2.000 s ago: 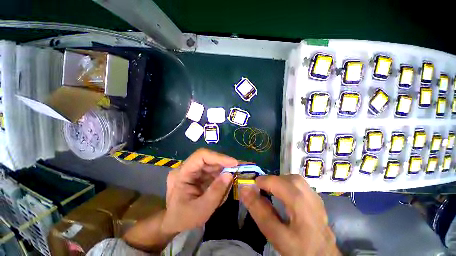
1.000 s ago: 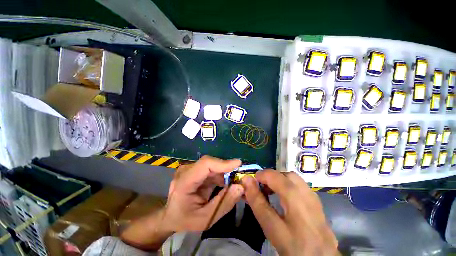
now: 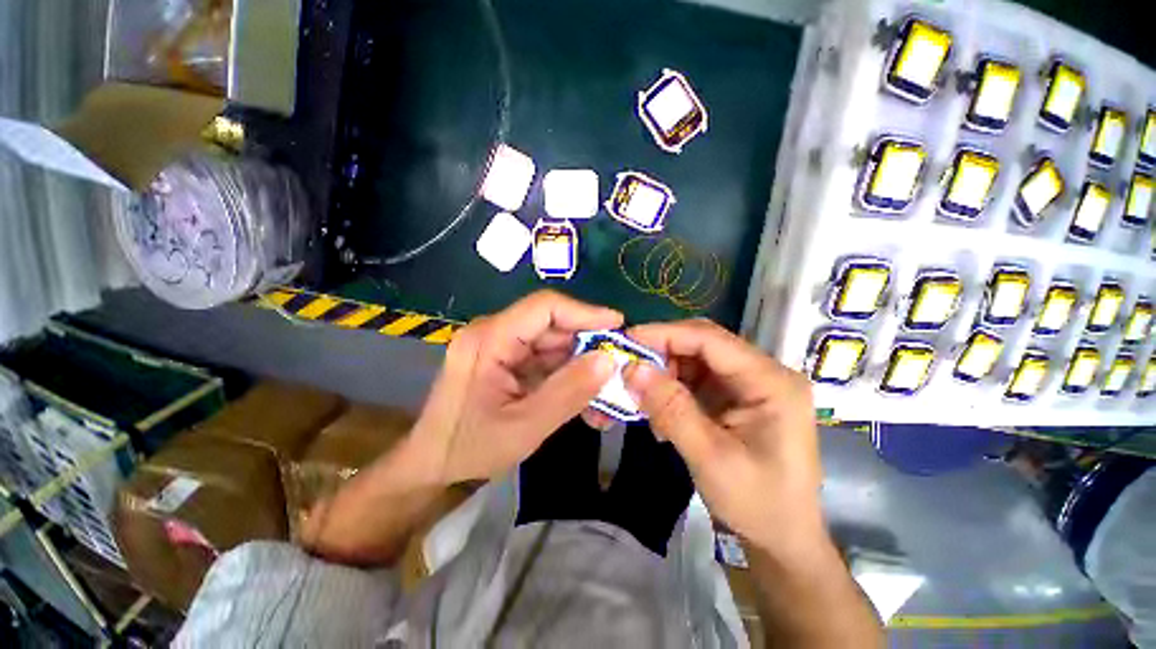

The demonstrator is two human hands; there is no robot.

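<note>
A small square housing [image 3: 619, 385] with a blue-white rim and a white and yellow inside is held in front of my body, below the bench edge. My left hand [image 3: 513, 380] grips its left side, thumb on its face. My right hand [image 3: 729, 412] grips its right side, thumb also on the face. The fingers hide part of it. On the green bench lie three open housings, one of them at the back [image 3: 672, 110], several plain white covers [image 3: 571, 194] and thin yellow-gold loops [image 3: 672, 273].
A white blister tray [image 3: 811, 241] with rows of open units stands at right. At left are an open carton [image 3: 266, 57], a round clear tub [image 3: 197, 235] and stacked trays [image 3: 51, 216]. A clear tube [image 3: 505, 102] arches over the bench. Brown cartons [image 3: 203, 488] stand below left.
The view has shifted down and closer. The housing now lies flatter between my fingers, its face turned up, with both thumbs on it. The yellow-edged block no longer sticks out below the rim.
</note>
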